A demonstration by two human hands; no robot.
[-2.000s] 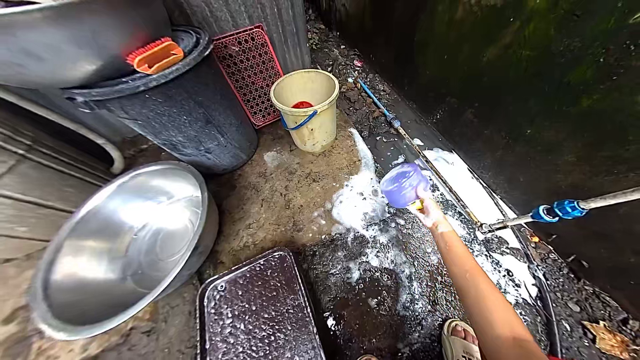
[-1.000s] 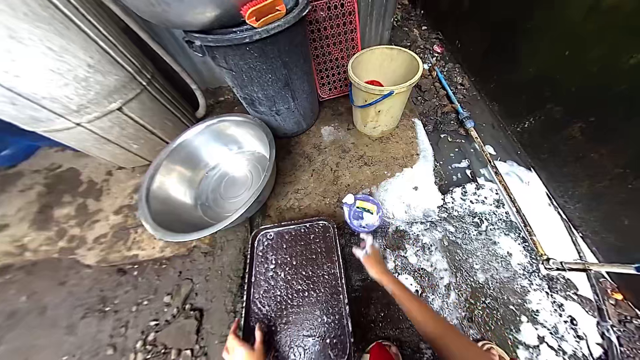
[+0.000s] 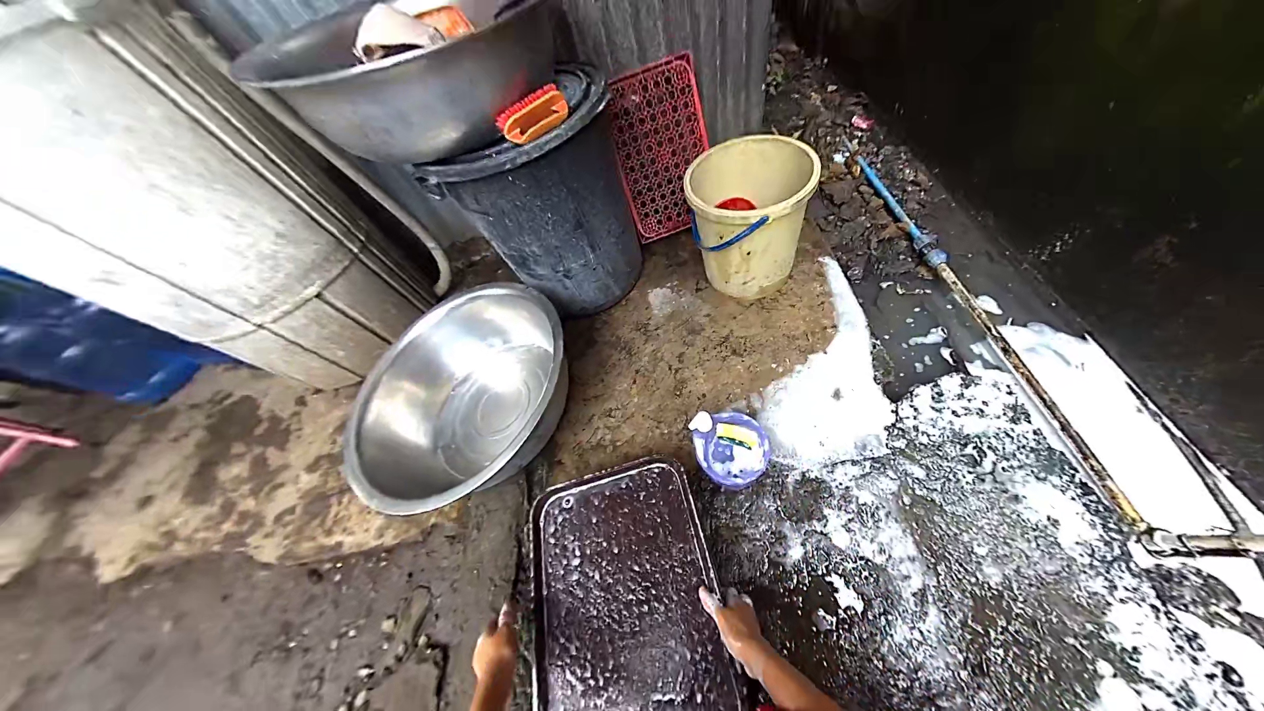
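Observation:
A dark brown rectangular tray [image 3: 632, 583], wet and flecked with suds, lies in front of me. My right hand [image 3: 736, 627] is at its right edge; whether the fingers grip the rim cannot be told. My left hand [image 3: 497, 647] is just left of the tray's left edge, with a narrow gap to it and nothing visible in it. Beyond the tray's far right corner a purple plastic tub [image 3: 731, 451] sits on the wet ground, with something yellow and foam inside. Left of the tray, a large metal basin [image 3: 459, 400] rests tilted.
A cream bucket [image 3: 755, 227] with a blue handle holds something red. Behind stand a black bin [image 3: 563, 217], an orange brush [image 3: 533, 114], a second metal basin [image 3: 425, 99] and a red plastic crate [image 3: 660, 148]. A pipe [image 3: 1027, 375] runs along the right, beside white foam [image 3: 829, 395].
Two seconds ago my right hand held the purple tub over the foam; the tub now stands on the ground, let go. My right hand has moved back to the tray, and my left hand has come into view.

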